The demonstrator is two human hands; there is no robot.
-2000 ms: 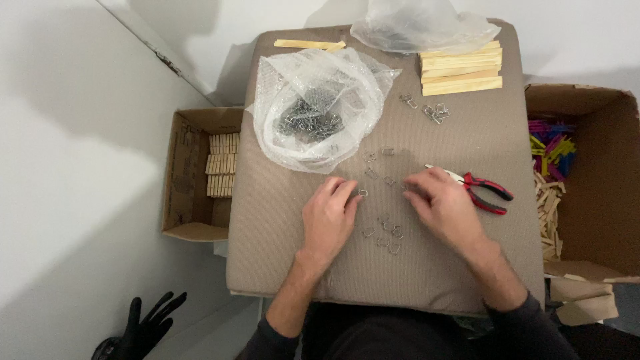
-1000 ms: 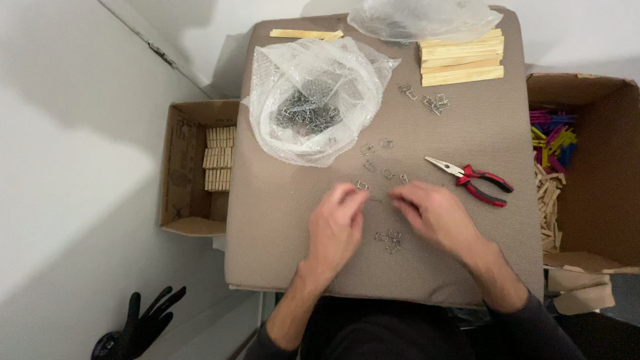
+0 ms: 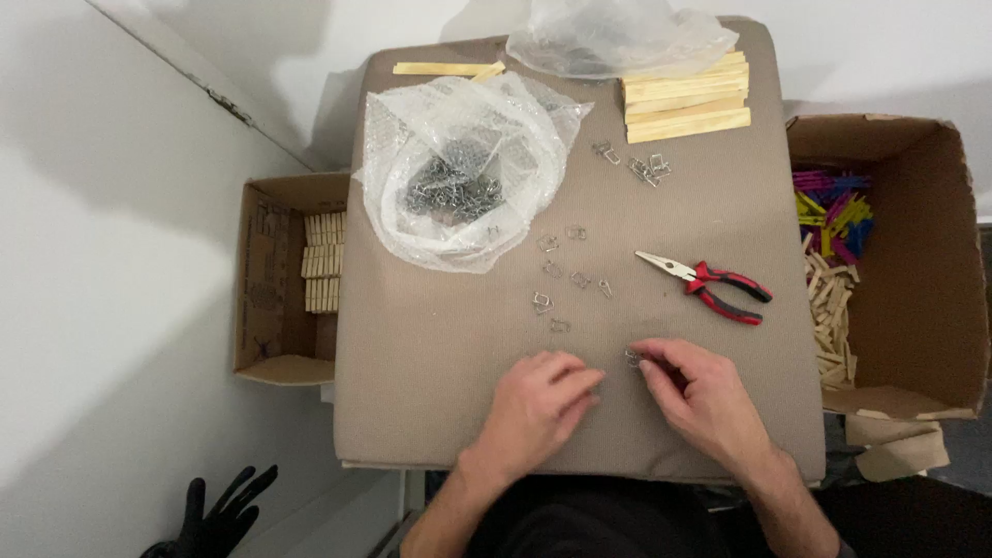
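Observation:
My right hand (image 3: 697, 387) pinches a small metal clothespin spring (image 3: 632, 358) between thumb and fingertips. Across a short gap, my left hand (image 3: 542, 403) rests low over the cushioned surface with bent fingers; whether anything is between them cannot be told. Beyond both hands lie several loose springs (image 3: 580, 280). Red and black needle-nose pliers (image 3: 701, 285) lie to the right, jaws pointing left. A clear bubble-wrap bag (image 3: 542, 178) holds a heap of springs (image 3: 457, 190). Several more springs (image 3: 649, 168) lie below a stack of flat wooden strips (image 3: 690, 97).
A cardboard box (image 3: 283, 372) with wooden clothespins (image 3: 323, 262) stands left. Another box (image 3: 914, 310) on the right holds coloured clothespins (image 3: 837, 213) and wooden pieces (image 3: 829, 318). A plastic bag (image 3: 620, 39) and two wooden strips (image 3: 438, 69) lie at the back; a black glove (image 3: 217, 519) is lower left.
Both hands have moved toward the near edge, where a cluster of springs lay. More loose springs now show beyond the hands, in the middle of the cushion. The pliers have stayed put.

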